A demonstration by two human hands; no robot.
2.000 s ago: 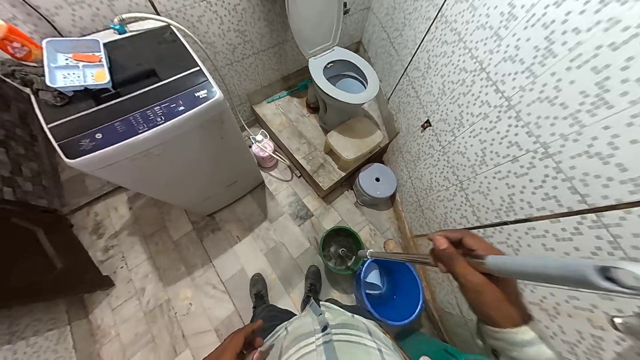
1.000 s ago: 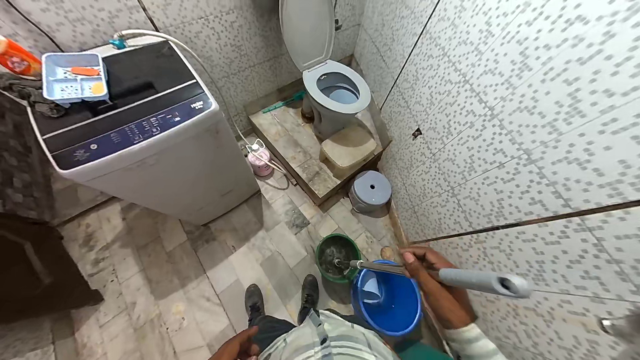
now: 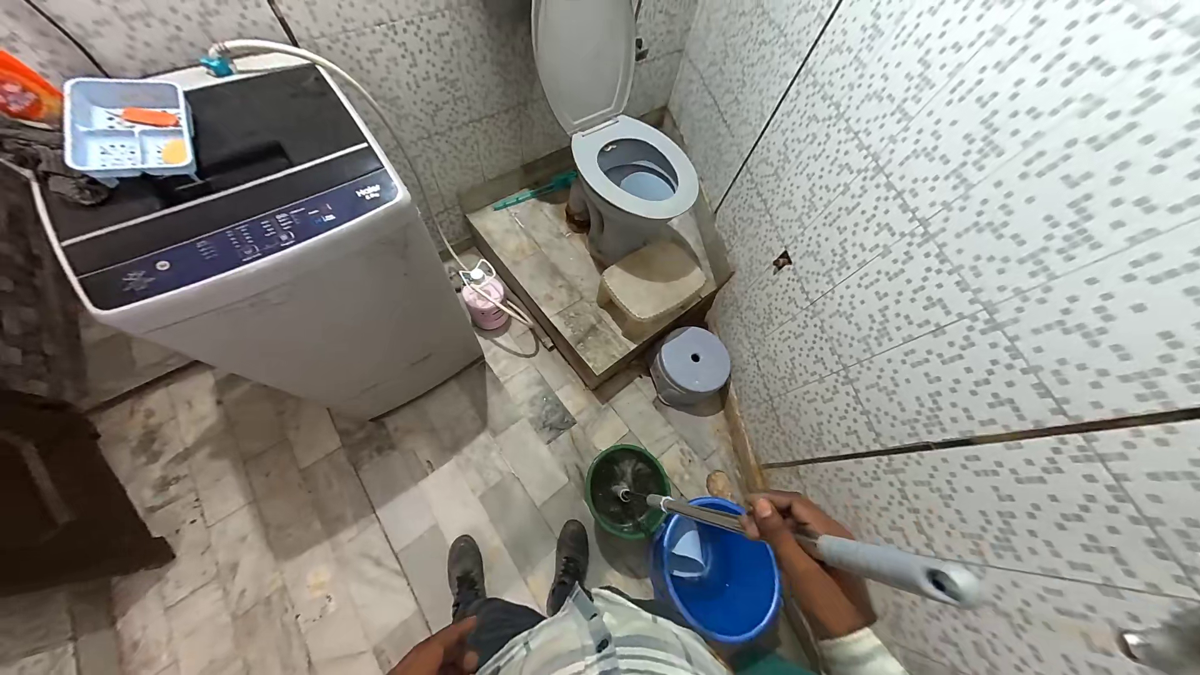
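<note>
My right hand [image 3: 806, 548] is closed around the metal pole of a long handle [image 3: 881, 562] with a grey plastic grip. The handle's far end reaches down into a green bucket [image 3: 592, 506] of dark, foamy water; what is on that end is hidden. Beside the green bucket, under the pole, stands a blue bucket [image 3: 741, 614] with a light blue mug [image 3: 687, 550] inside. My left hand [image 3: 436, 652] hangs low at the bottom edge, near my trousers, partly cut off by the frame, and holds nothing that I can see.
A washing machine [image 3: 309, 328] carries a light blue tray [image 3: 131, 94] at the left. The toilet [image 3: 623, 202] and a beige stool [image 3: 653, 281] stand on a raised tiled platform [image 3: 572, 328]. A grey round stool [image 3: 692, 361] sits by the right wall. A pink container [image 3: 486, 305] stands beside the machine.
The grey grip end of the handle has swung lower, toward the bottom of the view, while my right hand keeps hold of the pole.
</note>
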